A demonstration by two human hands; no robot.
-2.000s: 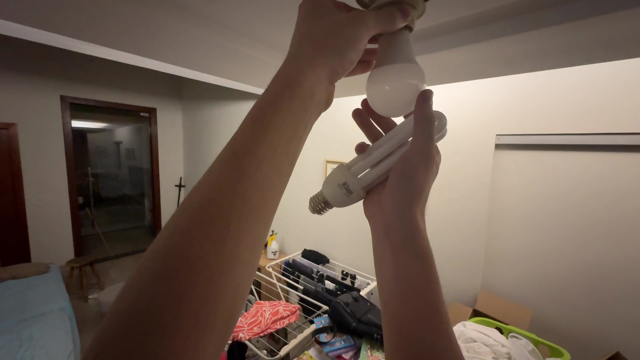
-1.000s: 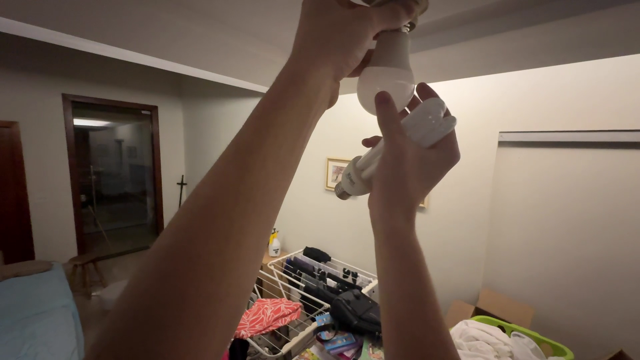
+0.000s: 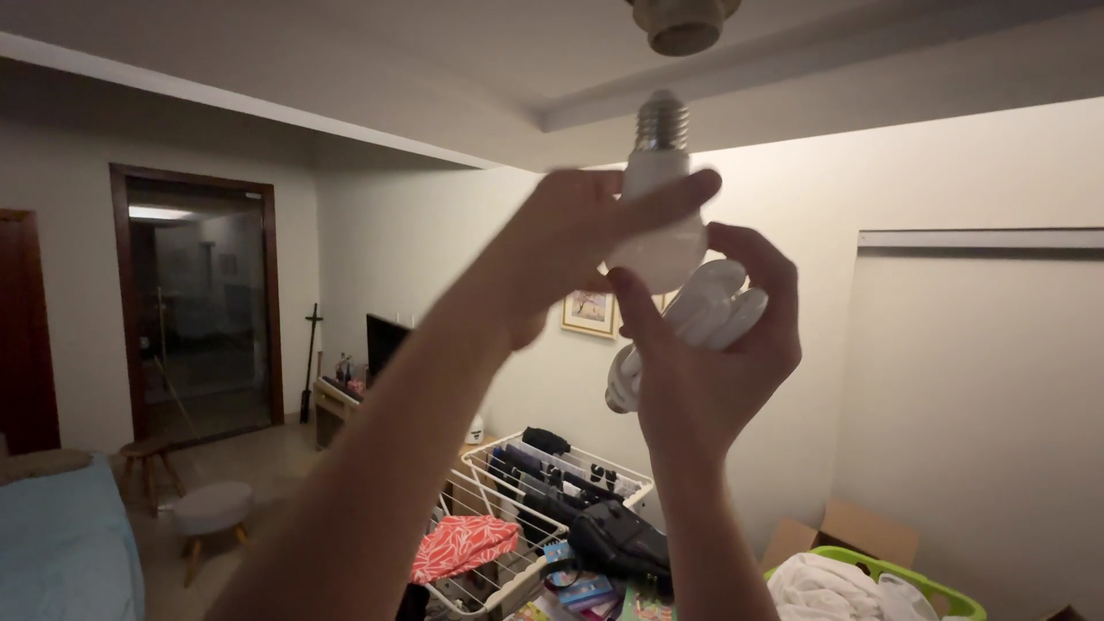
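Note:
Both of my hands are raised below a ceiling lamp socket [image 3: 686,30], whose opening faces down. A white LED bulb [image 3: 660,254] stands upright just under the socket and apart from it, its metal screw base at the top. My left hand [image 3: 573,233] grips the neck of this bulb. In the palm of my right hand [image 3: 716,345] lies a white compact fluorescent bulb [image 3: 703,302], tilted with its base down to the left. The thumb and a finger of that hand also touch the lower part of the LED bulb.
Below stands a white drying rack [image 3: 517,569] with dark clothes and a red patterned cloth [image 3: 466,543]. A green laundry basket [image 3: 914,573] with white fabric is at the lower right, by a cardboard box [image 3: 867,535]. A stool [image 3: 214,507] and a bed [image 3: 69,535] are at left.
The LED bulb was up at the socket; now it is lower and free of it, with its screw base showing. My left hand has come down from the socket to the bulb.

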